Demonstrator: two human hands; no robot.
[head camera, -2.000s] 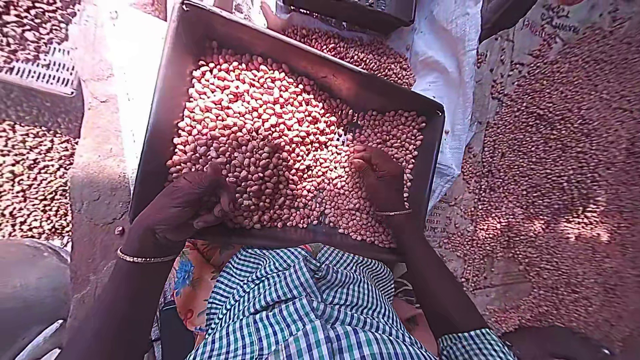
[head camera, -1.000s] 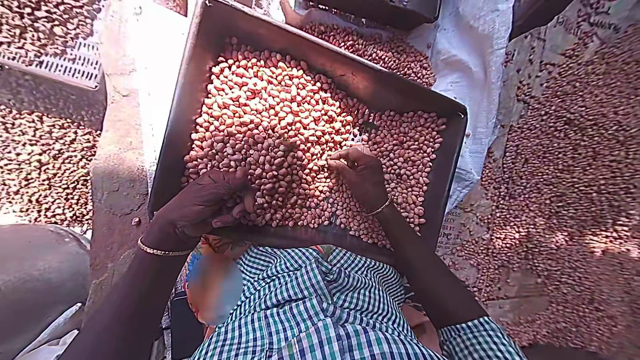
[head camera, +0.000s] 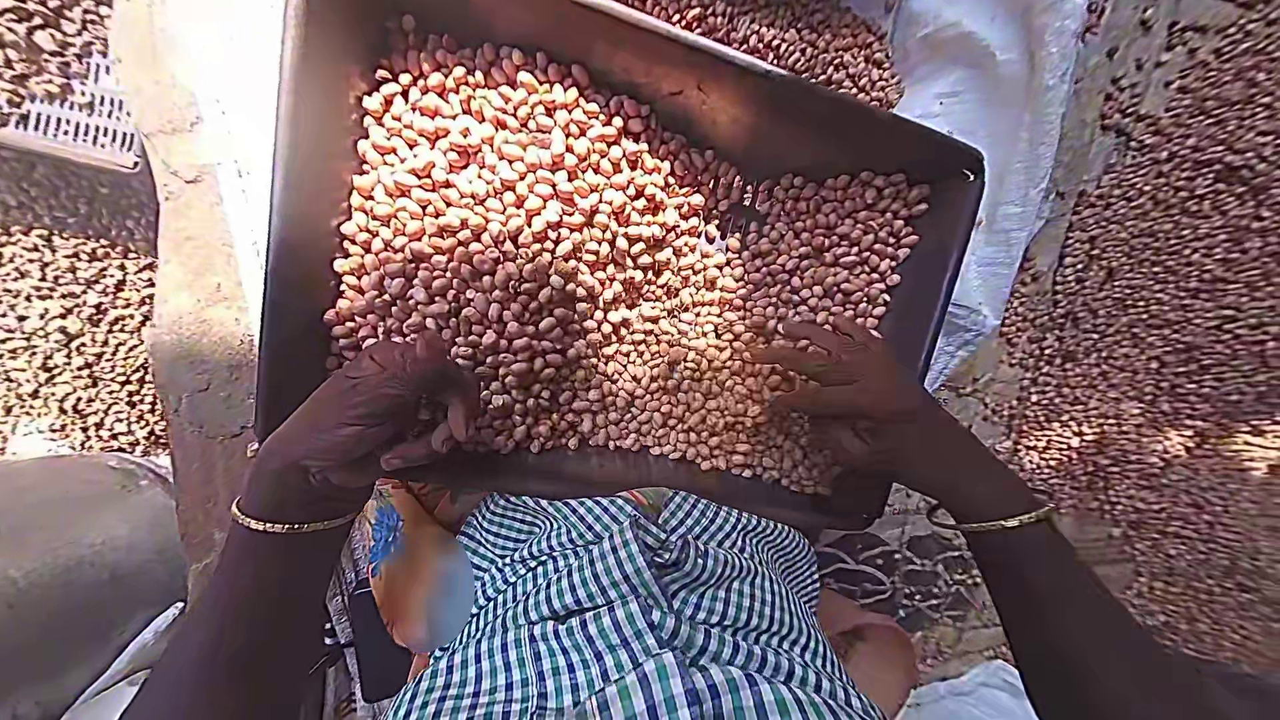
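Observation:
A dark rectangular tray (head camera: 700, 95) rests tilted at my lap, holding a broad spread of shelled peanuts (head camera: 520, 200). At the tray's near left corner is my left hand (head camera: 375, 420), fingers curled beside the nuts; whether something is inside them cannot be told. My right hand (head camera: 850, 390) lies at the right part of the tray with its fingers spread over the peanuts, touching them. Part of its lower side is in shadow. A small slotted patch of the tray's bottom (head camera: 735, 215) shows between the nuts at the upper right.
More peanuts (head camera: 1160, 330) cover the ground sheet on the right. Beyond the tray lie another heap of nuts (head camera: 800, 40) and a white woven sack (head camera: 985, 120). On the left are a slotted light tray (head camera: 85, 125), more nuts (head camera: 75, 340) and a rounded metal vessel (head camera: 90, 570).
My right hand has moved right and toward me from the middle of the peanuts, and its fingers have spread. My left hand remains near the tray's near left corner.

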